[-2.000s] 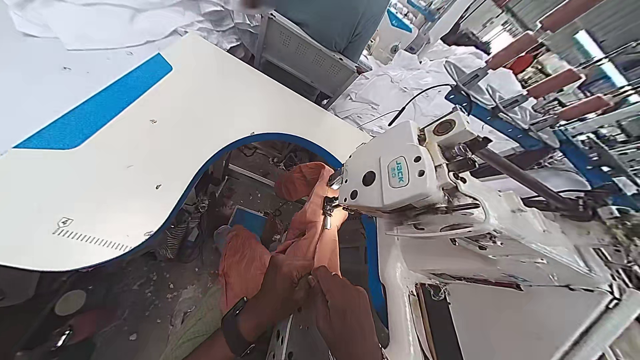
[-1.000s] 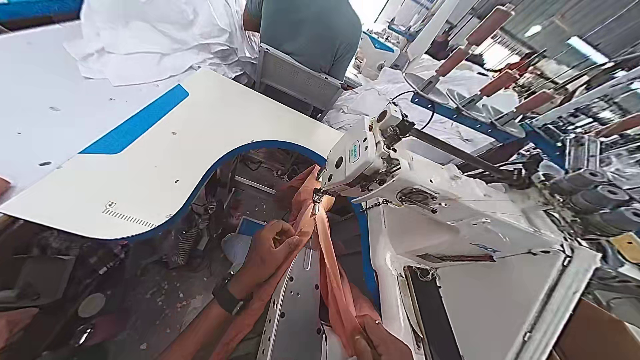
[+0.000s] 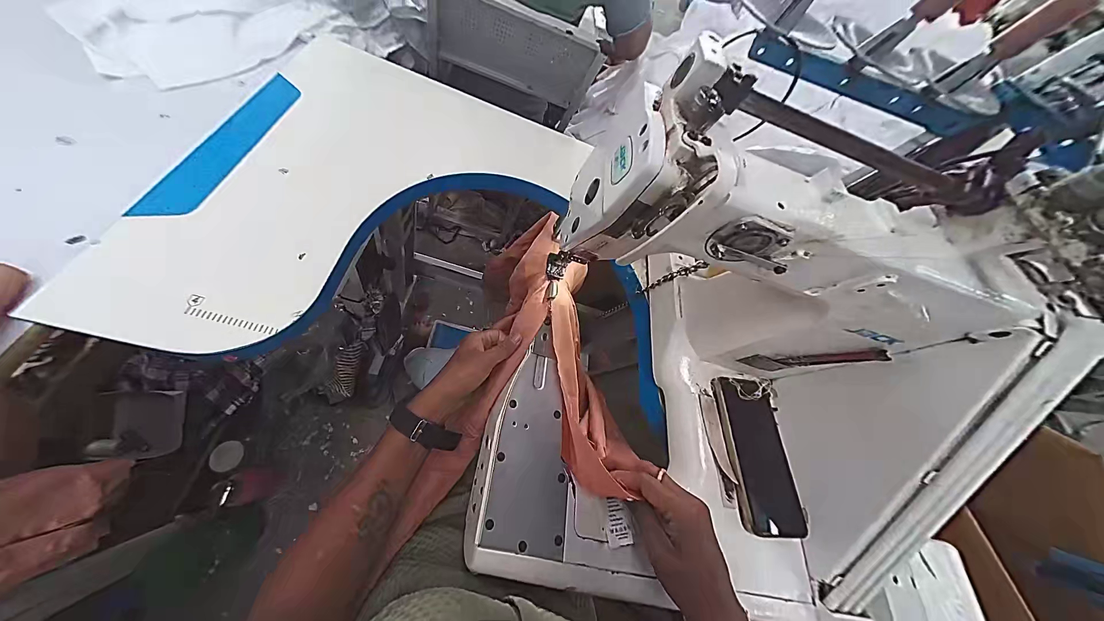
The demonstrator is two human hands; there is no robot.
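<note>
Orange fabric point(image 3: 565, 345) runs from under the presser foot point(image 3: 557, 266) of a white Jack sewing machine point(image 3: 621, 185) and splits over both sides of its narrow arm bed point(image 3: 530, 457). My left hand point(image 3: 479, 358), with a black watch at the wrist, pinches the left part of the cloth just below the foot. Nearer to me, my right hand point(image 3: 673, 509) holds the lower edge of the right part between thumb and fingers, beside the bed. A ring shows on one finger. The needle itself is too small to make out.
A white table point(image 3: 345, 138) with a blue curved edge wraps round the far left of the machine. A smartphone point(image 3: 759, 457) lies on the machine base at right. White cloth point(image 3: 207, 34) lies behind. Another person's arm point(image 3: 628, 34) shows at the top, and fingers point(image 3: 10, 286) at the left edge.
Two seconds ago my hands were close together on the cloth; now they are apart, the right one lower and to the right. The fabric has opened out into two parts over the bed.
</note>
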